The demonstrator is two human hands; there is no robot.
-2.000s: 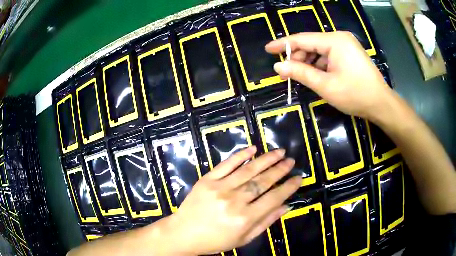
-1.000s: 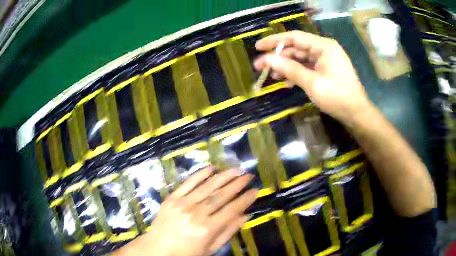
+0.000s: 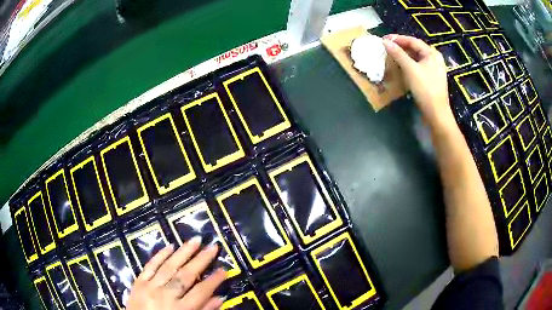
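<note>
My right hand (image 3: 423, 69) is at the white crumpled wad (image 3: 368, 57), with thumb and index finger together at its upper right edge. I cannot tell if the swab is between them. The wad lies on a tan cardboard piece (image 3: 387, 91). My left hand (image 3: 178, 280) rests palm down, fingers spread, on the black blister tray (image 3: 296, 145) at the bottom, cut off by the lower edge. Dark display panels (image 3: 257, 104) with yellow borders (image 3: 165, 189) lie in the tray's rows of pockets.
A second black tray (image 3: 451, 88) with yellow-bordered panels lies at the right, beyond my right forearm. A green bench surface (image 3: 378, 175) shows between the trays. A white strip with red print (image 3: 239, 56) runs along the back edge. A grey upright post (image 3: 307, 21) stands behind.
The view has turned right. My right hand has moved from above the tray panels to the white wad. My left hand still lies on the tray. The swab seen earlier no longer shows clearly.
</note>
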